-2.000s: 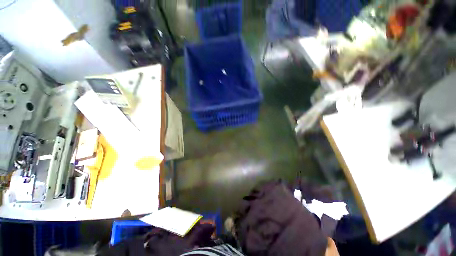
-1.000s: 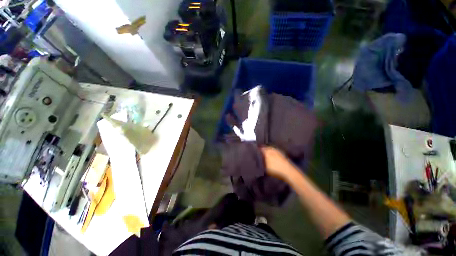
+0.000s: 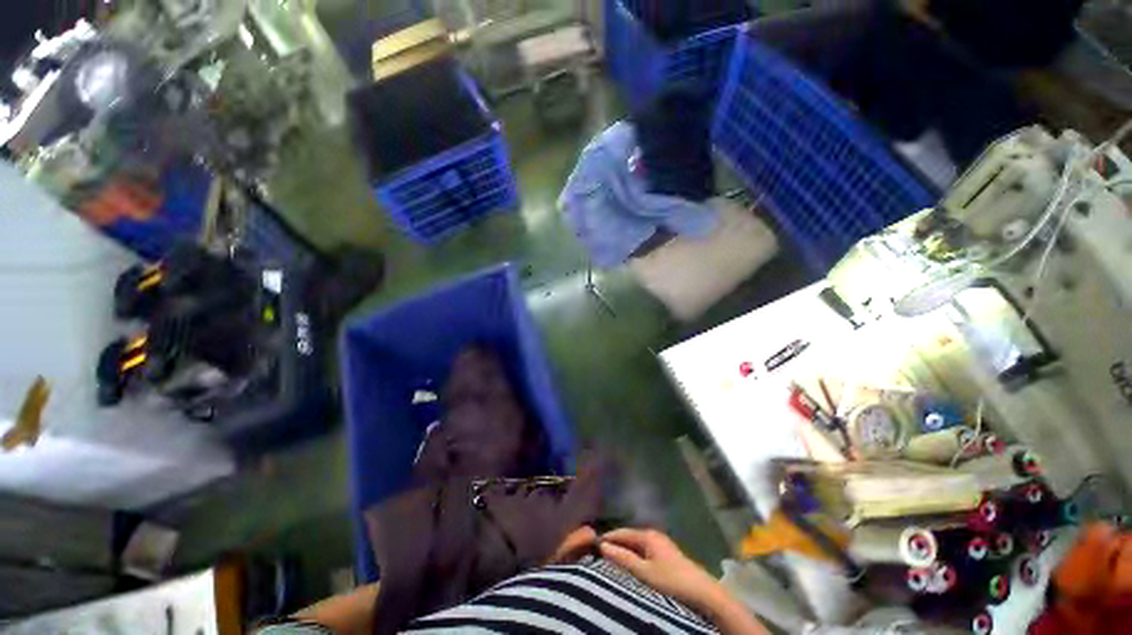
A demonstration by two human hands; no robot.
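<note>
A dark brown-purple garment lies partly in a blue bin and hangs over its near side towards my striped front. My right hand is at the bottom centre, its fingers bent together at the garment's near edge. My left hand is mostly hidden by the cloth; its forearm shows at the lower left, and what look like its fingertips show beside my right hand. Its grip cannot be made out.
At right, a white table bears a sewing machine, several thread spools and small tools. A light blue cloth lies on a seat ahead. More blue crates stand beyond. A black machine stands left. An orange-red ruffled thing is lower right.
My view has swung right, bringing in the table with spools. The garment has sunk lower into the bin and stretches towards me. My right hand has drawn back from over the bin to my front.
</note>
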